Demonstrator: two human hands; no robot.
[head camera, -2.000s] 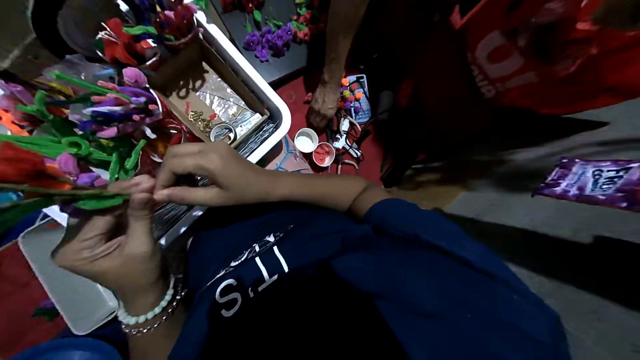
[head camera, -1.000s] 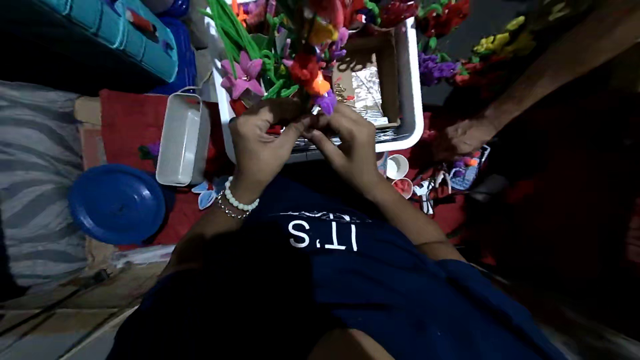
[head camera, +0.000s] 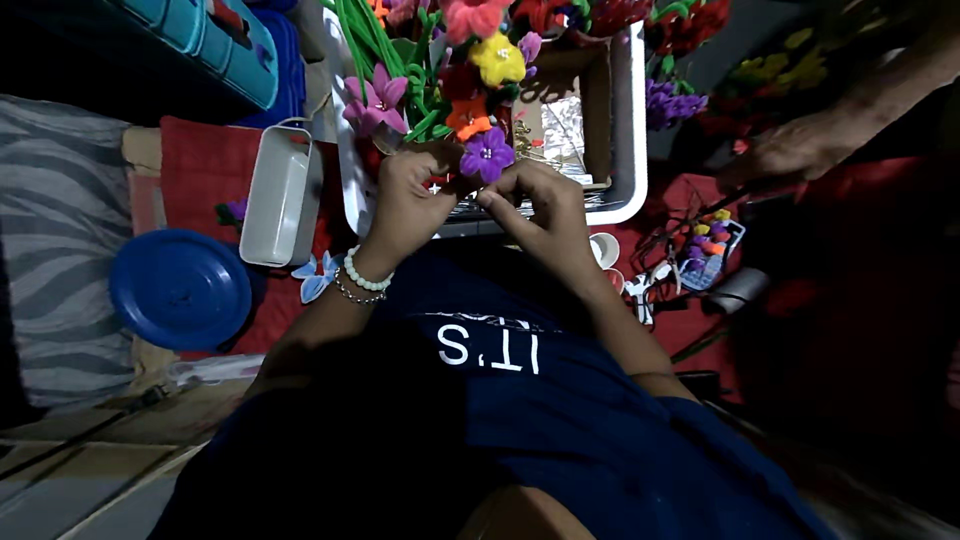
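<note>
A small purple craft flower with pale beads at its centre sits between my two hands, above the near edge of a white plastic tray. My left hand, with beaded and chain bracelets at the wrist, has curled fingers just left of the flower. Thumb and forefinger of my right hand pinch close under its petals; the stem is hidden. Directly behind are an orange flower, a yellow flower and a pink flower. Whether they belong to the same bunch, I cannot tell.
A cardboard box with wires stands inside the tray. To the left are an oblong white container and a blue round lid or plate. Another person's hand is at the right, near pliers and a small blue basket.
The view has swung considerably since two seconds ago. My hands, at the tray's left side then, are now together at its near edge. The other person's hand has moved away from the small basket.
</note>
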